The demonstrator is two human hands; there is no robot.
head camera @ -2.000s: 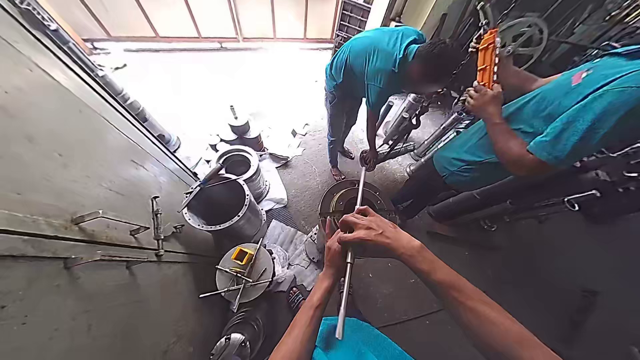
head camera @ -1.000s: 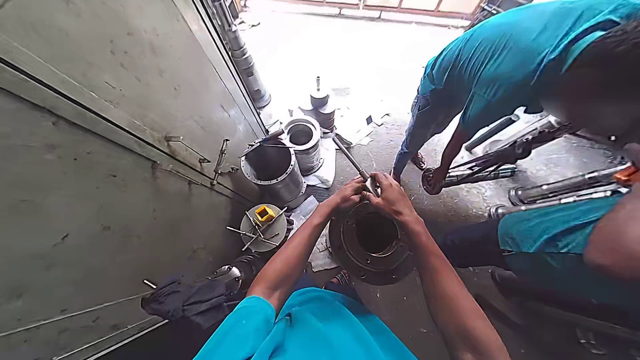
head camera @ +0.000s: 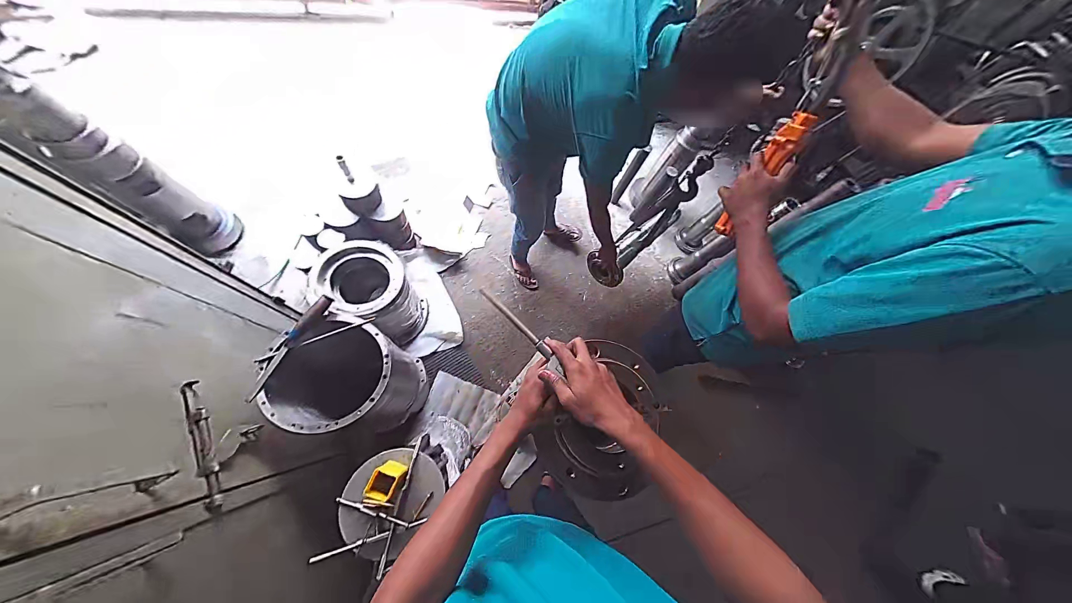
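My left hand (head camera: pixel 533 395) and my right hand (head camera: pixel 586 387) are close together, both closed around a metal rod tool (head camera: pixel 515 318). The rod's thin end points away from me to the upper left, and a thicker sleeve sits at my fingers. The part inside my hands is hidden. Below and to the right of my hands stands a round metal flange (head camera: pixel 624 469) with bolt holes around its rim. My right hand and forearm cover part of its middle.
A large flanged cylinder (head camera: pixel 402 394) and a smaller one (head camera: pixel 398 314) stand left. A round plate (head camera: pixel 356 523) bears a yellow block (head camera: pixel 385 483) and T-handled rods. A co-worker bends over a shaft (head camera: pixel 645 239) ahead; another person at right holds an orange hoist part (head camera: pixel 787 142).
The rod lay lengthwise toward me two seconds ago and now slants to the upper left. The bending co-worker holds the shaft's end, lower than at first. The view has swung about.
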